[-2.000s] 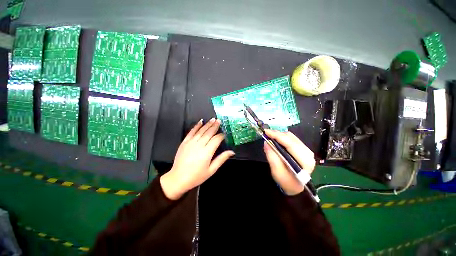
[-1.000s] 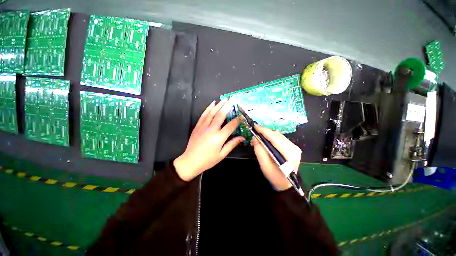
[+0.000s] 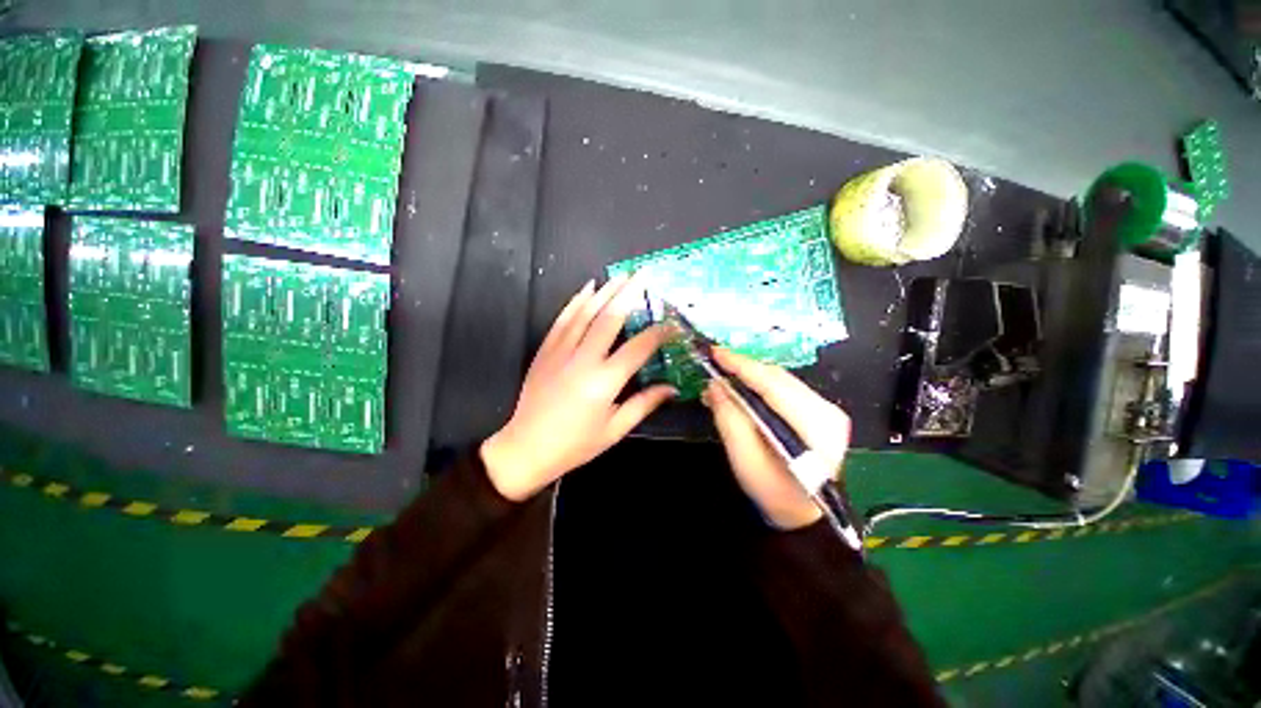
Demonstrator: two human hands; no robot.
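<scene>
A green circuit board [image 3: 754, 284] lies tilted on the black mat in front of me, with glare over its middle. My left hand [image 3: 578, 394] rests on the board's left edge, fingers spread a little, palm down. My right hand [image 3: 777, 436] holds a soldering iron [image 3: 769, 423] like a pen, with a dark handle and a white band. The iron points up and left at the board's left part, near my left fingertips. Whether its tip touches the board I cannot tell.
Several green boards [image 3: 307, 353] lie in rows on the mat [image 3: 581, 166] at left. At right are a pale yellow cup [image 3: 935, 208], a scrap tray [image 3: 943, 408], a grey-black box [image 3: 1117, 374] and a green-rimmed solder spool [image 3: 1131, 203]. A pale cord [image 3: 968, 517] loops to the box.
Since the earliest frame my left hand has moved further onto the board, and the iron has shifted left towards it. In the last second the right hand and iron moved only slightly.
</scene>
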